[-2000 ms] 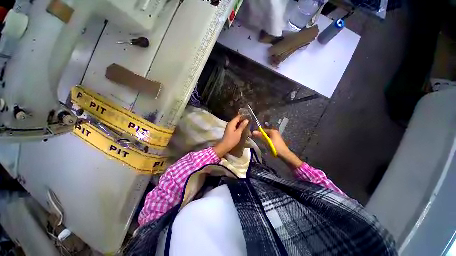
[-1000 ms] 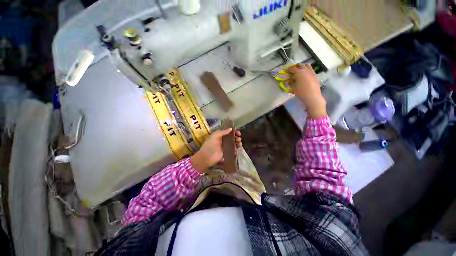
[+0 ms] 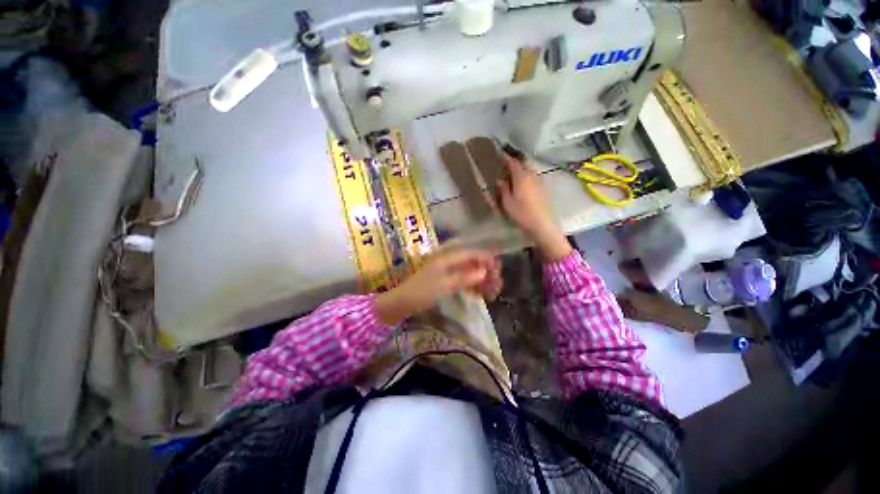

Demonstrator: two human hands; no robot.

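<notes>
Two brown cloth strips lie side by side on the machine table, the left one (image 3: 465,178) and the right one (image 3: 484,162). My right hand (image 3: 527,201) is over the table with its fingertips at the edge of the right strip; whether it grips the strip is hidden. My left hand (image 3: 442,277) is at the table's front edge, slightly blurred, with loosely bent fingers and nothing seen in it. Yellow-handled scissors (image 3: 608,179) lie by the machine's base, blades partly hidden.
The off-white sewing machine (image 3: 463,72) stands behind the strips. Yellow PIT tapes (image 3: 359,217) flank the needle area. Pale cloth panels (image 3: 72,251) hang at the left. A lower white surface (image 3: 709,376) at the right holds a brown bundle, a dark spool (image 3: 722,343) and a bottle (image 3: 751,280).
The scissors have left my right hand and lie on the table. The strip from my left hand now lies beside the other. My right hand has moved left to the strips; the view has shifted.
</notes>
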